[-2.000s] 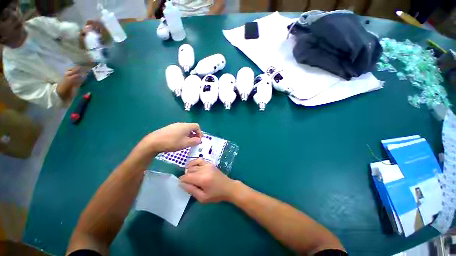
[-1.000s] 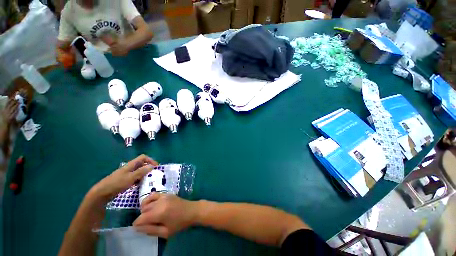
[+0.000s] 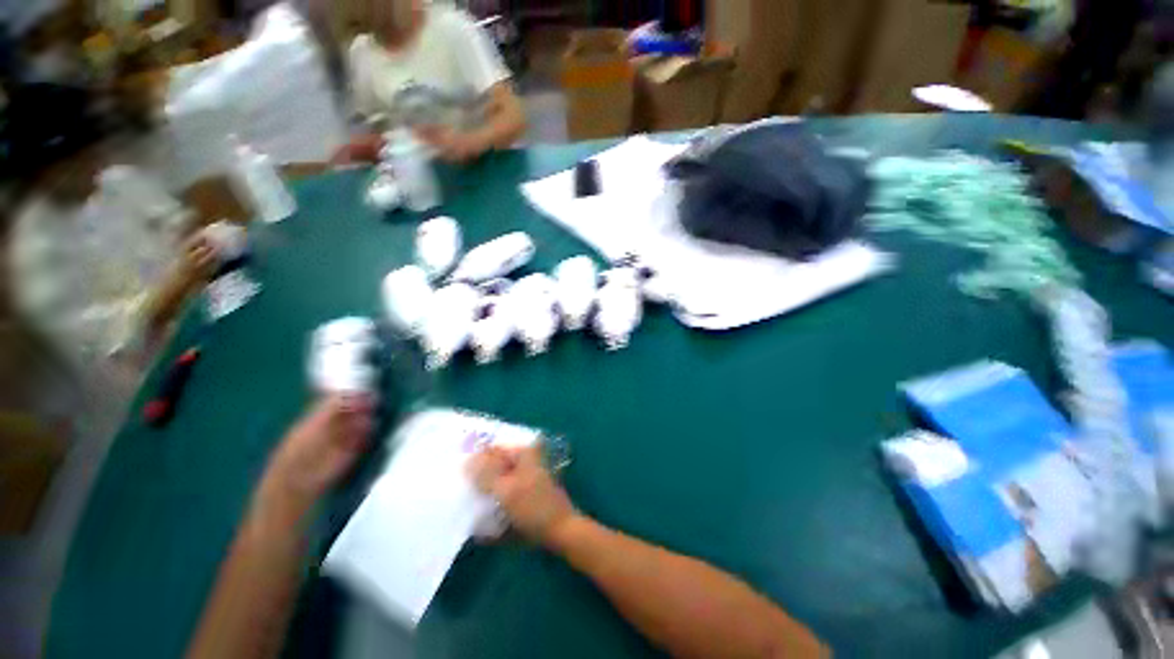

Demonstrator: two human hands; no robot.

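Observation:
The frame is blurred by motion. My left hand [image 3: 322, 444] holds a white bulb unit [image 3: 344, 357] by its lower end, rounded part up, over the table left of the sheets. My right hand [image 3: 519, 487] is at the right edge of a white backing sheet [image 3: 409, 515], with its fingers closed on the sheet. The sheet covers most of the purple dot sheet; a bit of it and the clear plastic bag [image 3: 556, 452] shows beside my right fingers. A group of white bulb units [image 3: 534, 309] lies beyond my hands.
Green table [image 3: 721, 438]. Dark cloth [image 3: 773, 193] and a phone-like black thing [image 3: 587, 178] lie on white sheets. Blue-and-white stacks [image 3: 991, 451] are at right, pale green pieces [image 3: 966, 206] behind. A red-black tool [image 3: 173, 388] lies at left. Two people and squeeze bottles [image 3: 264, 183] are across the table.
My left hand has moved left and lifted the bulb unit off the dot sheet. The white backing sheet now lies over the dots, with my right hand on it. The view has turned left.

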